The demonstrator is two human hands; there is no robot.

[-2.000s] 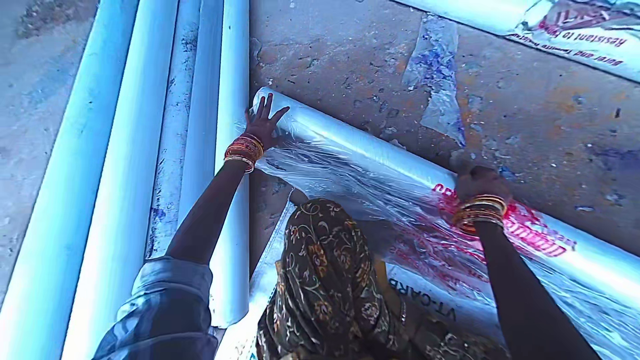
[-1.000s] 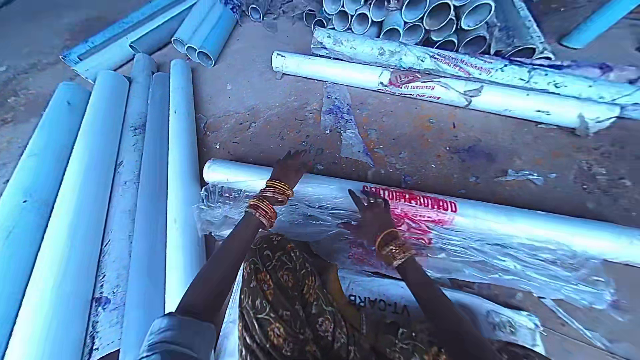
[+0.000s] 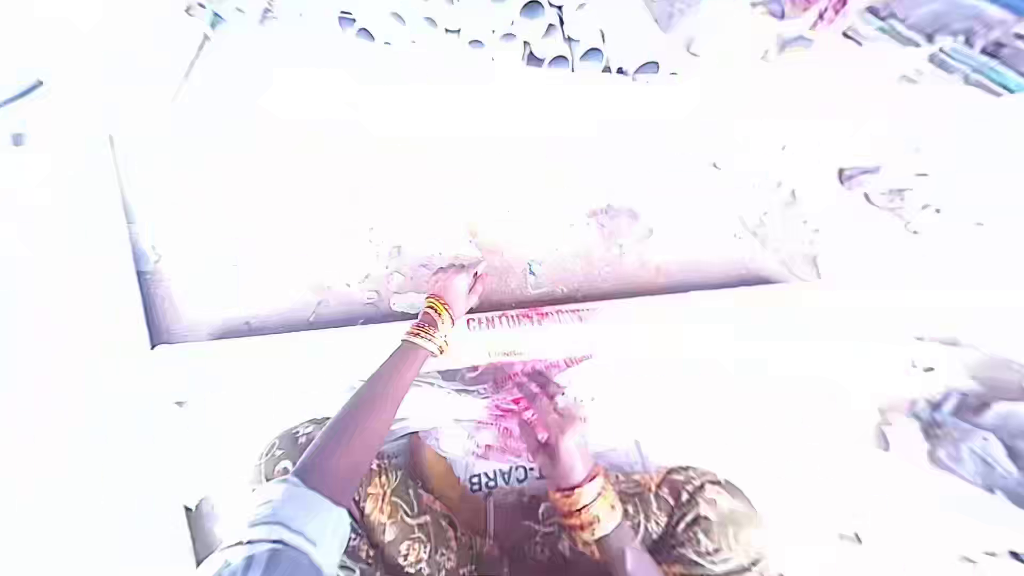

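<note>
The picture is heavily overexposed, so edges wash out. A long pale pipe [image 3: 680, 316] with red print lies crosswise in front of my knees. Over its far edge rests my left hand [image 3: 458, 286], fingers bent; whether it grips is unclear. Nearer my body, my right hand [image 3: 556, 436] has its fingers spread over clear plastic film [image 3: 500, 408] with red print. Below that film lies a white printed sack [image 3: 508, 478]. Bangles circle both wrists.
Open ends of stacked pipes [image 3: 560, 60] show at the top. Crumpled plastic [image 3: 972, 432] lies at the right, and more pale and blue material [image 3: 960, 56] at the top right.
The view has swung and turned much brighter. My left hand has moved along the pipe to beside the red print; my right hand has come off the pipe's top onto the film nearer my body.
</note>
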